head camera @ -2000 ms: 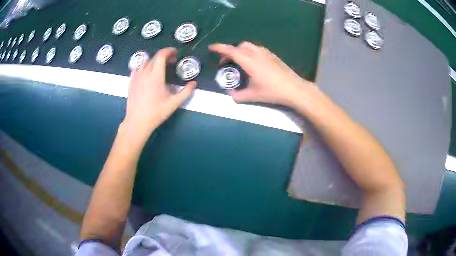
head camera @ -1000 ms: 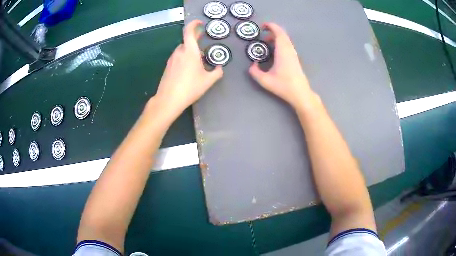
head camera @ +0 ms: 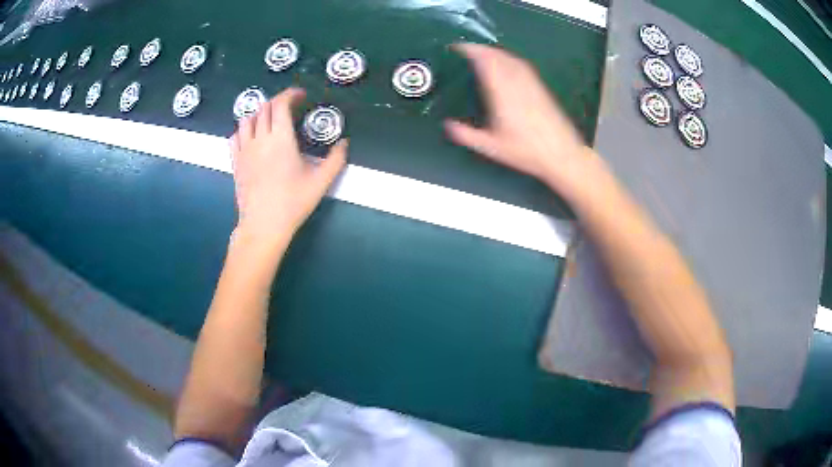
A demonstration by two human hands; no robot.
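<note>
Several round silver-and-black speaker drivers stand in two rows on the dark green belt, reaching to the far left. My left hand is at the front row, with thumb and fingers apart around the rightmost driver there; no clear grip shows. My right hand is open and empty over the belt, right of the back row's last driver. On the right, the grey loading board holds several drivers in two short columns near its far end.
The conveyor belt has a white line along its near side and a smooth green front edge. The board overhangs towards me on the right. Clear plastic lies at the back. The floor with a yellow line shows at lower left.
Both hands have left the two drivers set on the board and are back over the belt at the left. The view has turned left. The board holds more drivers than at first.
</note>
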